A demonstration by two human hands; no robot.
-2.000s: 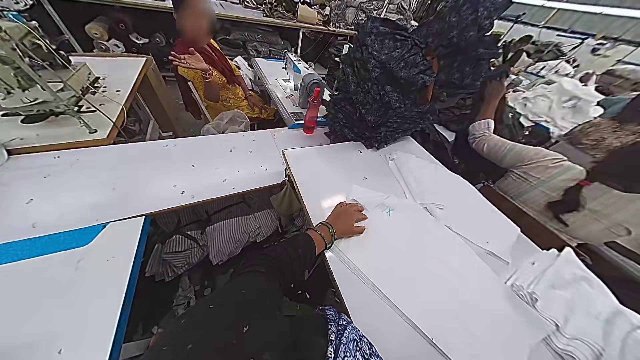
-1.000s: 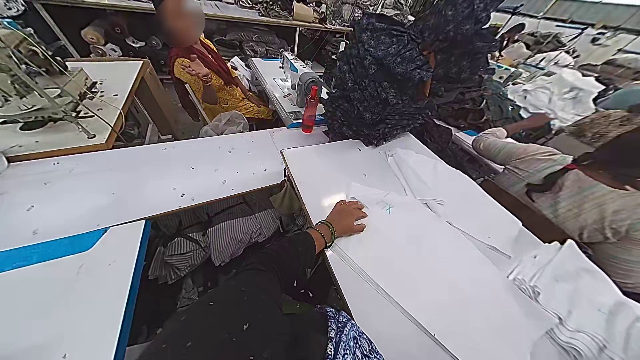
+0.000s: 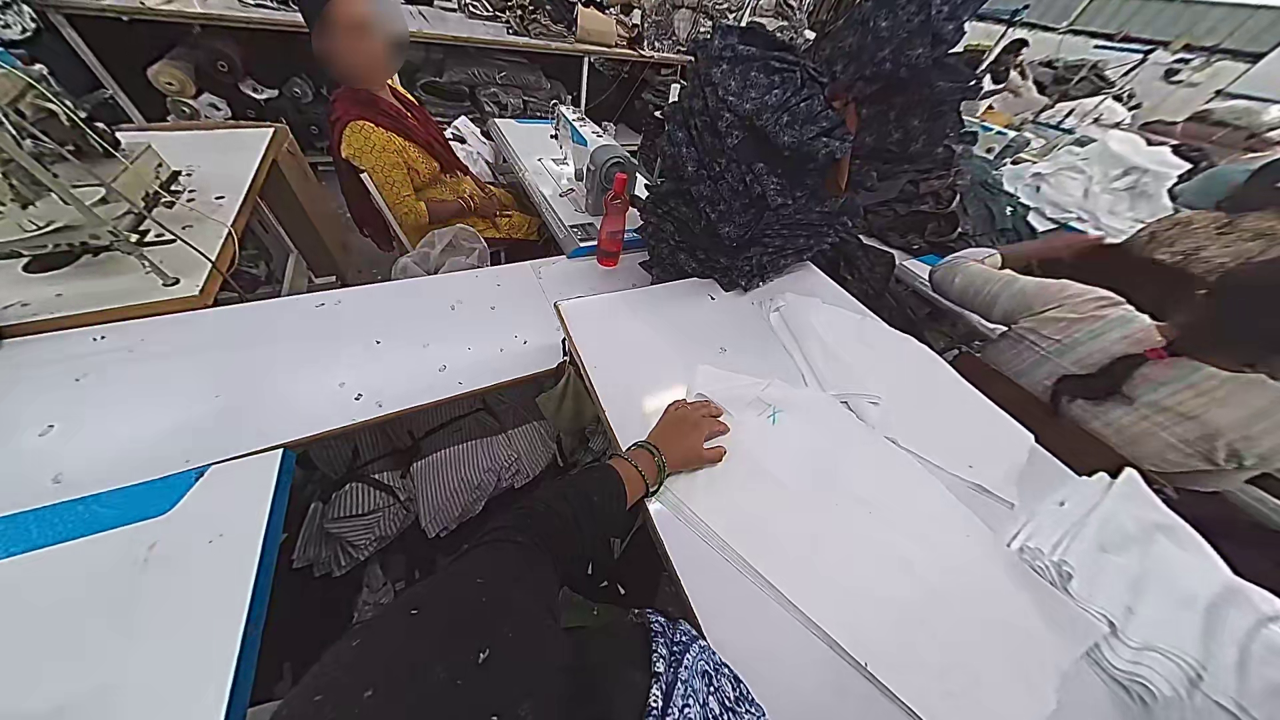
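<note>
My left hand (image 3: 690, 435), in a black sleeve with dark bangles at the wrist, rests palm down on the near left corner of layered white fabric panels (image 3: 860, 520). Its fingers are slightly bent and apart, with nothing seen gripped in them. Just beyond the fingers, the top panel bears a small blue-green X mark (image 3: 773, 414). More white fabric pieces (image 3: 850, 350) lie along the far side of these panels, and a rumpled white stack (image 3: 1160, 590) is at the right. My right hand is out of view.
Dark patterned garments (image 3: 750, 150) are heaped at the table's far end beside a red bottle (image 3: 613, 222). Beyond are a sewing machine (image 3: 595, 155) and a seated person (image 3: 400, 160). Another person (image 3: 1080, 330) leans at the right. Striped fabric (image 3: 470, 480) lies below, between the tables.
The seated person's raised hand has come down to the lap. The person at the right has changed posture, arm and back shifting. My left hand stays in place on the white fabric.
</note>
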